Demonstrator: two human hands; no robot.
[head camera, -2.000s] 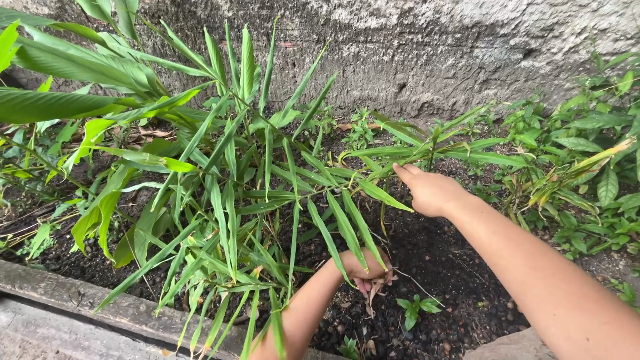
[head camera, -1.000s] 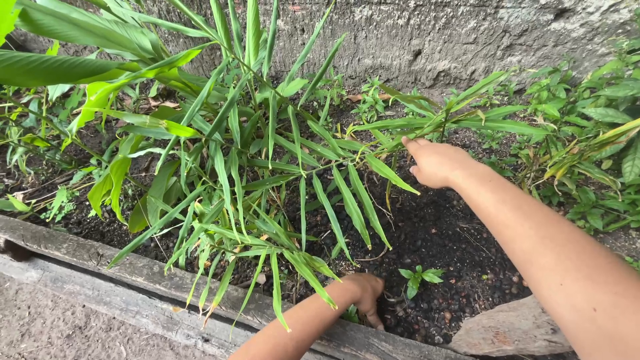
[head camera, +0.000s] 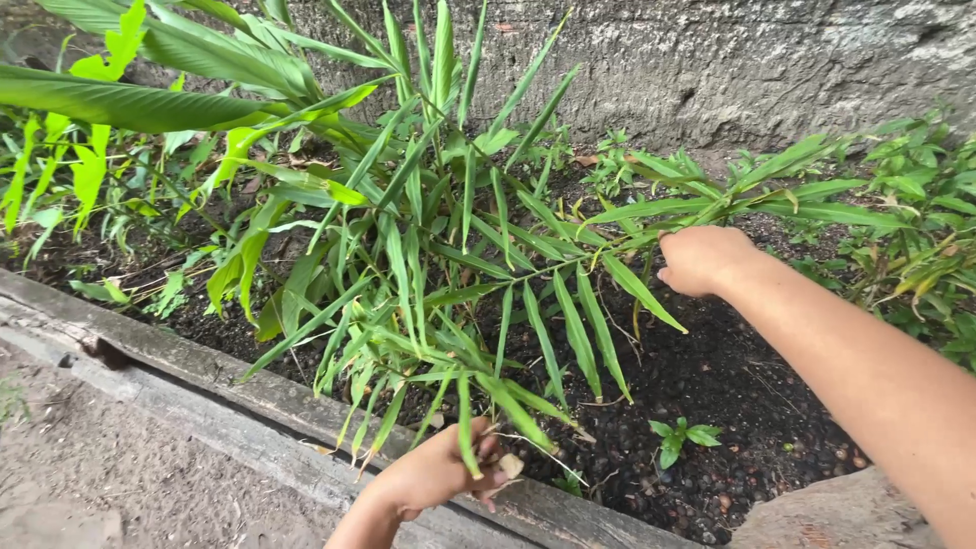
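My right hand (head camera: 705, 261) is closed around a leafy green stem (head camera: 557, 267) at the right of centre, its long narrow leaves spreading to both sides of the fist. At the bottom centre, over the wooden edging, my left hand (head camera: 450, 465) holds a small clump of dry plant debris (head camera: 507, 465) with a pale thin root or stalk sticking out. Drooping leaves partly cover the left fingers. Dark soil (head camera: 709, 366) lies beneath both hands, and a small seedling (head camera: 681, 438) grows between them.
Weathered wooden boards (head camera: 229, 396) edge the bed, with bare ground (head camera: 152, 465) in front. A rough grey wall (head camera: 724, 69) stands behind. Broad-leaved plants (head camera: 229, 61) fill the upper left, bushy plants (head camera: 923, 198) the right. A large brown block (head camera: 839, 515) lies at the lower right.
My left hand has moved from the soil near the seedling leftward to the board edge and now visibly holds debris. The right hand stays at the stem.
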